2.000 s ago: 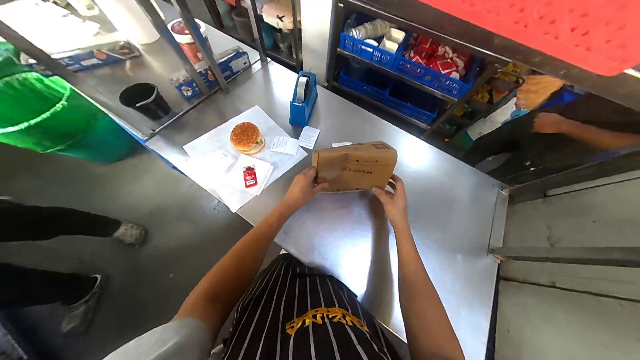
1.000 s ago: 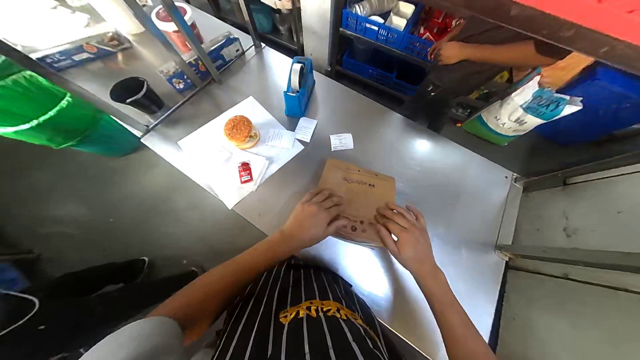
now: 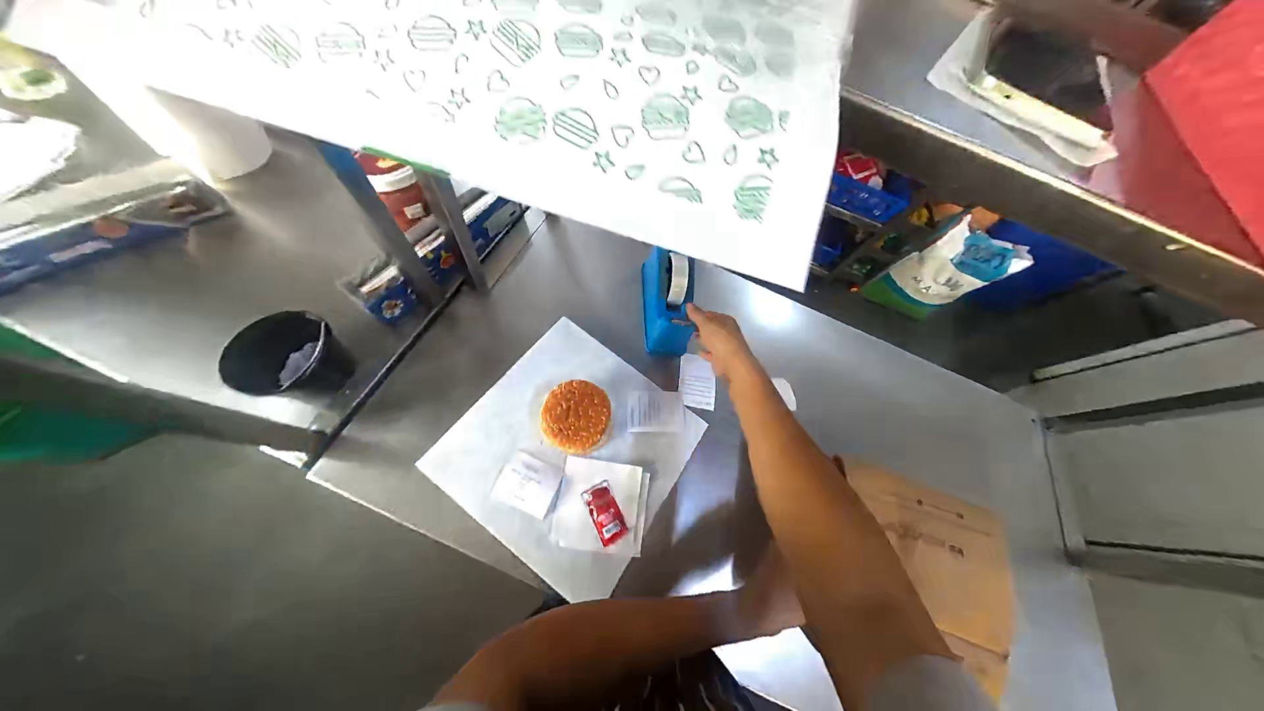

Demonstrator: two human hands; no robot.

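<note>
My right hand (image 3: 721, 341) reaches to the cutting end of the blue tape dispenser (image 3: 667, 306); whether tape is between the fingers cannot be told. My left hand (image 3: 775, 592) is mostly hidden under my right forearm, close to the brown paper bag (image 3: 953, 553), which lies flat at the right. A seeded bun (image 3: 577, 417) sits on a white paper sheet (image 3: 494, 434). Below it, a red sauce packet (image 3: 604, 513) rests on white napkins (image 3: 573, 518). Printed slips (image 3: 697, 382) lie beside the dispenser and on the sheet.
Printed wrapping paper (image 3: 592, 118) hangs over the upper view. A black cup (image 3: 286, 354) stands at left by metal shelf posts (image 3: 456, 227). Blue baskets (image 3: 869, 197) and a white-green bag (image 3: 948, 267) are beyond the steel table (image 3: 849, 385).
My right hand has left the paper bag and moved to the tape dispenser. The bag now lies farther right, and my left arm crosses under the right. The view has shifted.
</note>
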